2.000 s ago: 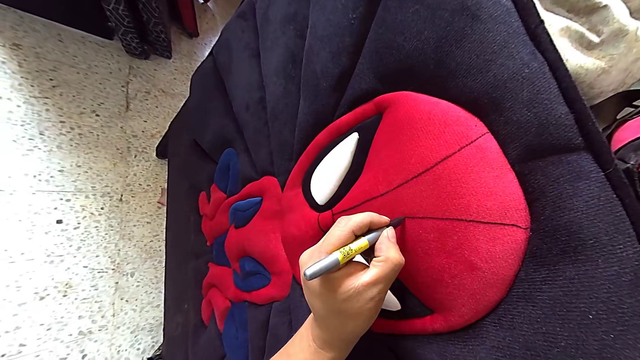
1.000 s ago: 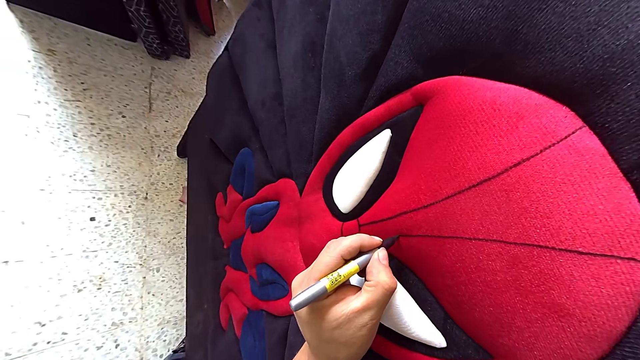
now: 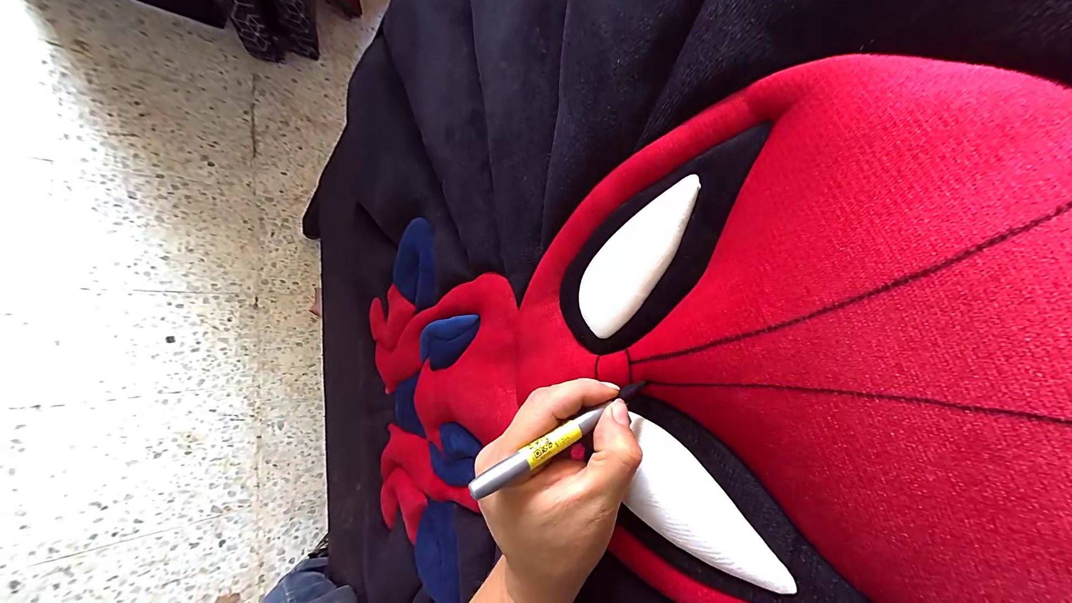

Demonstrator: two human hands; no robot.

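My left hand [image 3: 557,477] holds a grey marker with a yellow label [image 3: 544,448] between thumb and fingers. Its dark tip touches the red fabric head of a padded Spider-Man figure [image 3: 904,318], at the left end of the lower black line [image 3: 796,388]. The upper black line [image 3: 837,308] runs to a small outlined shape between the eyes. Above my hand is one white eye [image 3: 641,255] with a black border. Part of the other white eye [image 3: 703,507] is hidden behind my fingers. My right hand is not in view.
Black fabric [image 3: 444,109] with folds lies around the figure. Its red and blue body [image 3: 469,377] is left of the head. Speckled floor tiles [image 3: 167,335] lie at the left, with dark patterned cloth [image 3: 272,29] above and blue denim [image 3: 310,582] at the bottom.
The marker tip has moved left across the head toward the small shape between the eyes, and the lower black line has lengthened with it. The view has come closer.
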